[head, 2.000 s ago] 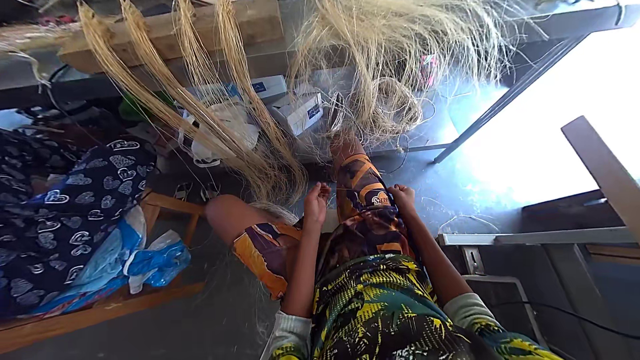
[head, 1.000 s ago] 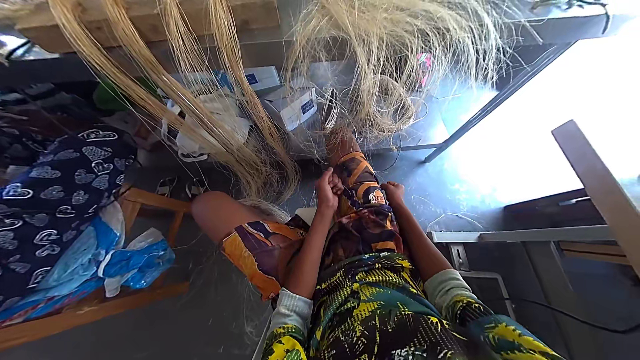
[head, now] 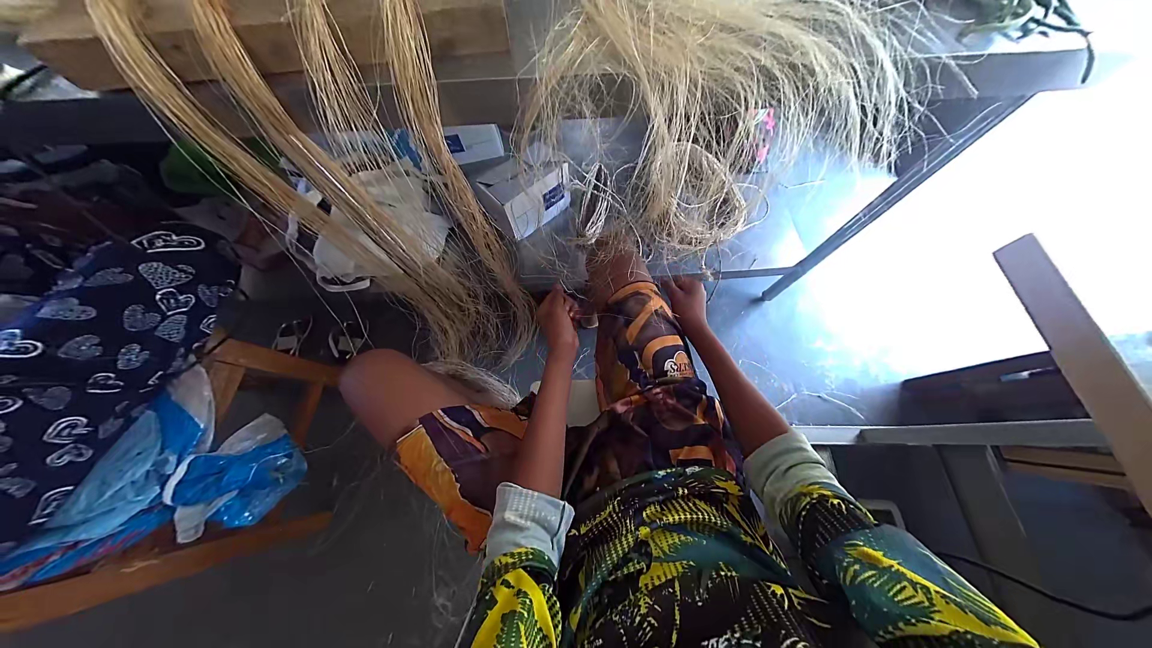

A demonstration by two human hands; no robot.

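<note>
My left hand (head: pixel 559 317) is curled beside the inner side of my raised knee, close to the hem of the patterned orange and dark cloth (head: pixel 661 337). On the other side of that knee, my right hand (head: pixel 686 297) is bunched with its fingers turned away from view. Whether either hand grips the cloth or fibres is hidden. Just beyond the knee hangs a loose mass of pale plant fibre (head: pixel 684 99) from the table. Several long tan fibre bundles (head: pixel 432 135) droop from a wooden block (head: pixel 279 45) toward my other knee.
Under the table (head: pixel 1017 72) are small cardboard boxes (head: pixel 531 202) and a white plastic bag (head: pixel 378 225). A wooden chair (head: pixel 261 355) at left carries blue plastic (head: pixel 238 477) and a heart-print cloth (head: pixel 117 333). A metal bar (head: pixel 972 434) and wooden plank (head: pixel 1071 351) stand at right.
Both hands have moved forward along the raised leg, toward the knee. The cloth on that leg remains between them.
</note>
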